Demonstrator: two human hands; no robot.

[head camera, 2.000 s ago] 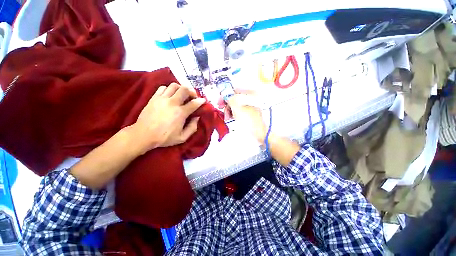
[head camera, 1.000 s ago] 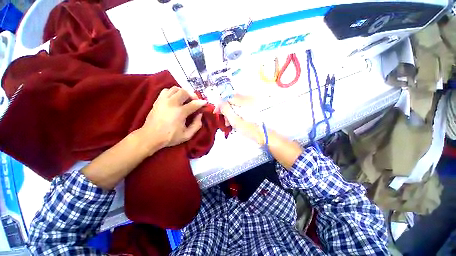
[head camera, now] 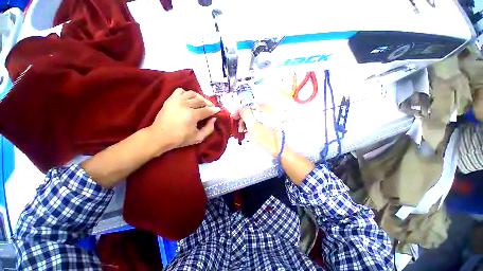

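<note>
A dark red garment piece (head camera: 106, 100) lies left of the needle and hangs over the table's front edge. My left hand (head camera: 185, 119) rests on it with bent fingers, pressing the cloth near the presser foot (head camera: 231, 91). My right hand (head camera: 257, 124) is just right of the needle, its fingertips closed on the ragged seam edge (head camera: 236, 129) of the cloth. The white sewing machine (head camera: 318, 45) has a blue stripe. The needle tip is too small to make out.
Red and yellow-orange scissors handles (head camera: 305, 87) lie right of the needle. A blue cord (head camera: 327, 116) and a small dark tool (head camera: 343, 114) lie further right. Khaki cut pieces (head camera: 408, 174) are heaped at the right. A blue bin (head camera: 167, 249) shows under the table.
The view has shifted slightly. My right hand's fingertips have moved from beside the presser foot a little towards me, onto the seam edge. My left hand stays on the red cloth.
</note>
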